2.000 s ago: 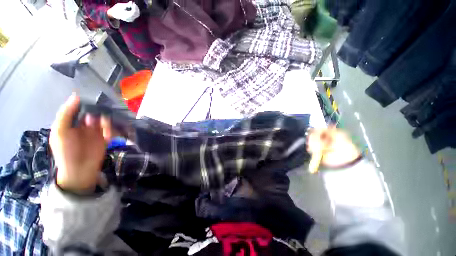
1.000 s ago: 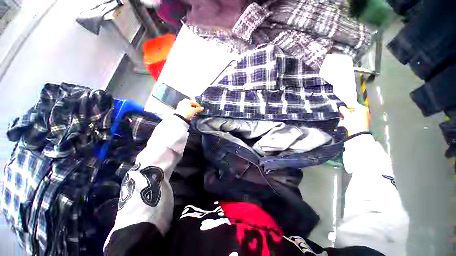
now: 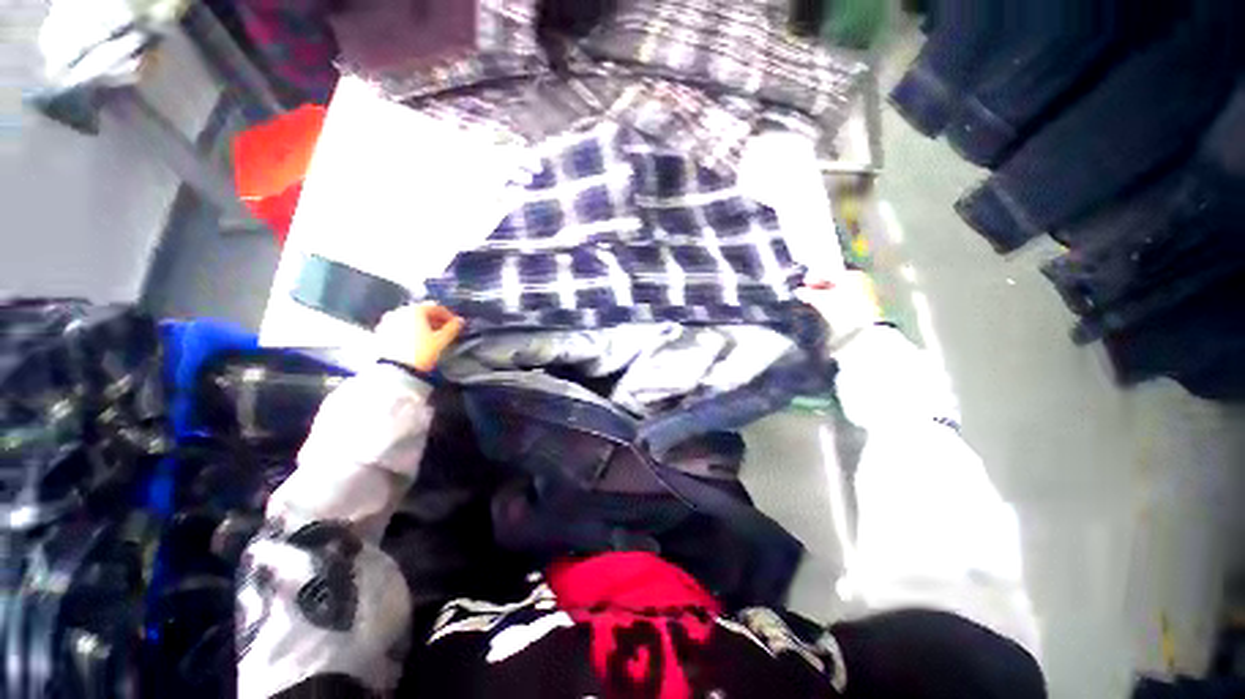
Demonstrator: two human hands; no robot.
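Observation:
A navy plaid garment (image 3: 614,260) with white check lines lies spread on the white table (image 3: 389,178). Its near edge runs across between my hands. Pale grey lining (image 3: 683,362) shows below that edge, with a dark denim part (image 3: 737,410) nearer me. My left hand (image 3: 421,335) pinches the left end of the edge. My right hand (image 3: 840,303) is at the right end, blurred, its fingers on the fabric. Dark fabric (image 3: 614,505) hangs below, over my lap.
A dark flat phone-like rectangle (image 3: 344,290) lies left of my left hand. Grey-white check garments (image 3: 737,68) lie at the far end. Stacked plaid garments (image 3: 68,451) and a blue crate (image 3: 205,341) are at left. An orange-red bin (image 3: 277,157) stands beyond. Dark garments (image 3: 1079,178) hang at right.
Two seconds ago the garment was lifted between my spread hands; one second ago it lay on the table. Since then the whole view has shifted, and my hands keep about the same hold.

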